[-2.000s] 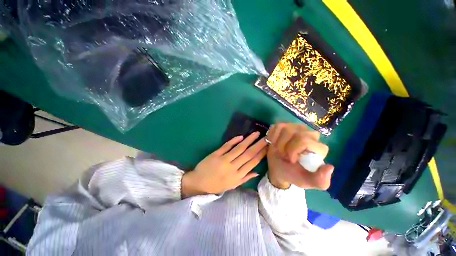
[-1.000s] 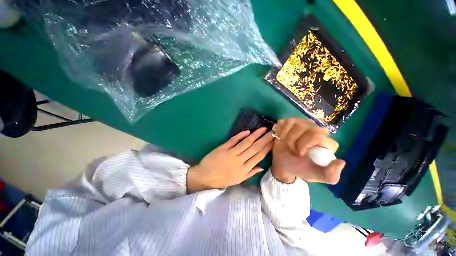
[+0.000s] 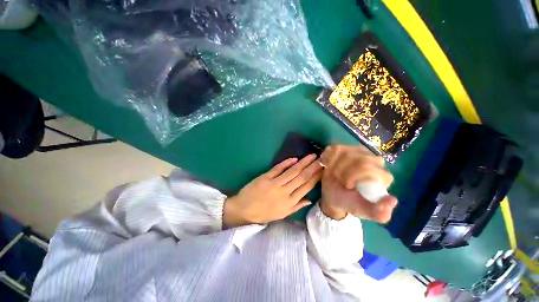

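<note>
A black plastic housing [image 3: 294,148] lies on the green bench in front of me. My left hand [image 3: 272,193] lies spread over its near part, fingers extended and pressing it down. My right hand [image 3: 353,180] is closed in a fist around a white-handled tool [image 3: 372,190] at the housing's right edge. The tool's tip is hidden by the fingers. A dark tray [image 3: 424,121] beyond my right hand holds a loose heap of small gold-coloured pieces [image 3: 359,97].
A crinkled clear bag [image 3: 260,65] with dark parts lies at the upper left. A stack of flat black parts [image 3: 464,189] with a blue edge stands at the right. A yellow line [image 3: 440,62] runs along the far side. A blue object [image 3: 378,265] shows below the bench edge.
The view has shifted slightly, so the bag and bench sit further right than in the oldest frame. Both hands keep the same hold, with only small movement.
</note>
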